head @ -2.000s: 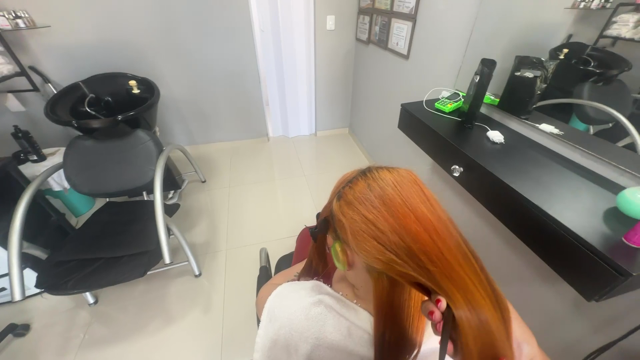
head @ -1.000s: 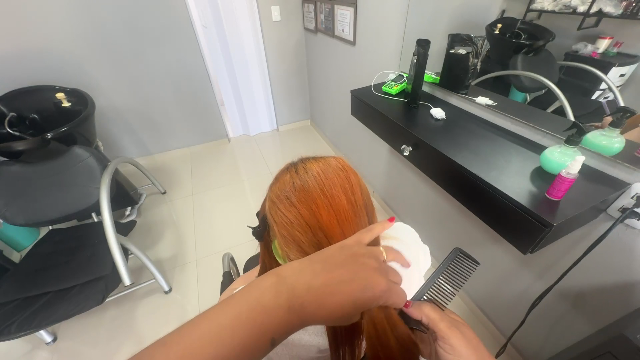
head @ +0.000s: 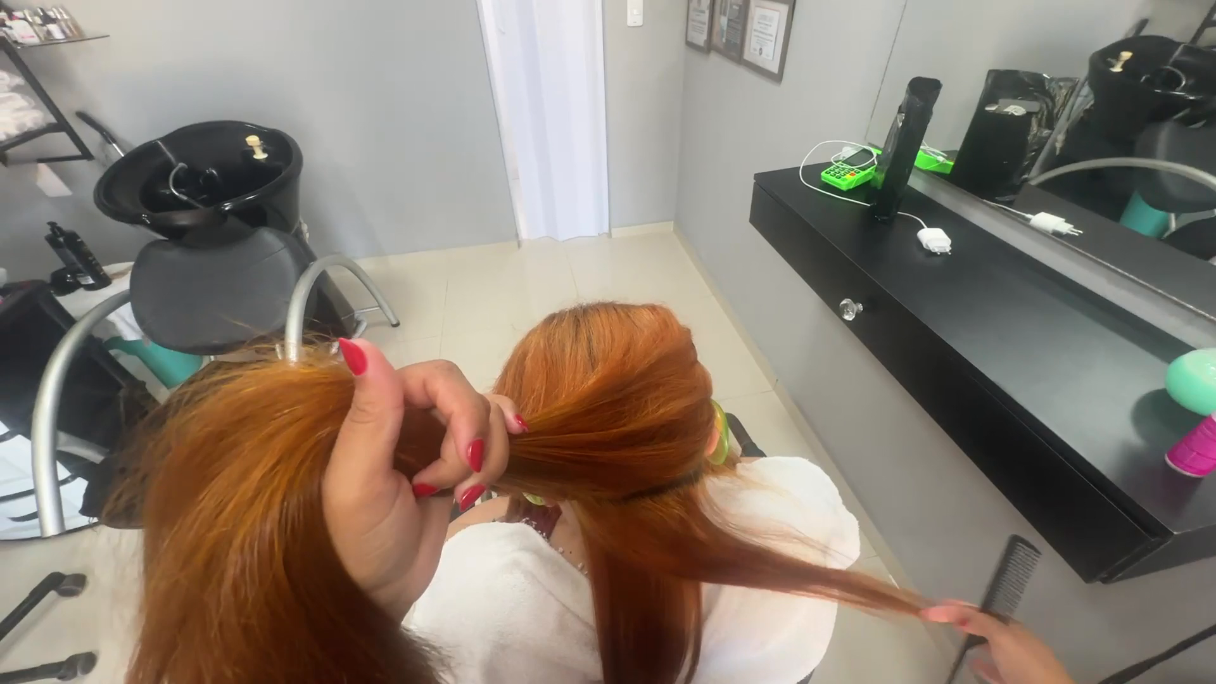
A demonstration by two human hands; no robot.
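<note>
A seated person's long orange hair (head: 608, 380) fills the middle of the head view, above a white towel (head: 779, 532) over the shoulders. My left hand (head: 408, 465), with red nails, grips a thick gathered section of the hair, whose loose ends fan out at lower left. At lower right my right hand (head: 997, 641) pinches the end of a thinner strand drawn out sideways from the head. A black comb (head: 1012, 579) is held in this same hand, its teeth end pointing up. Part of the right hand is cut off by the frame's bottom edge.
On the right, a black wall shelf (head: 959, 332) bears a green card reader (head: 848, 175), a white charger (head: 934, 239) and a pink bottle (head: 1193, 446) before a mirror. A black wash basin (head: 204, 180) with a silver-armed chair (head: 223, 294) stands at left.
The hands were close together at the hair, with the comb, one second ago; now they are wide apart. The left hand holds a thick section off to the left, and a thin strand stretches right.
</note>
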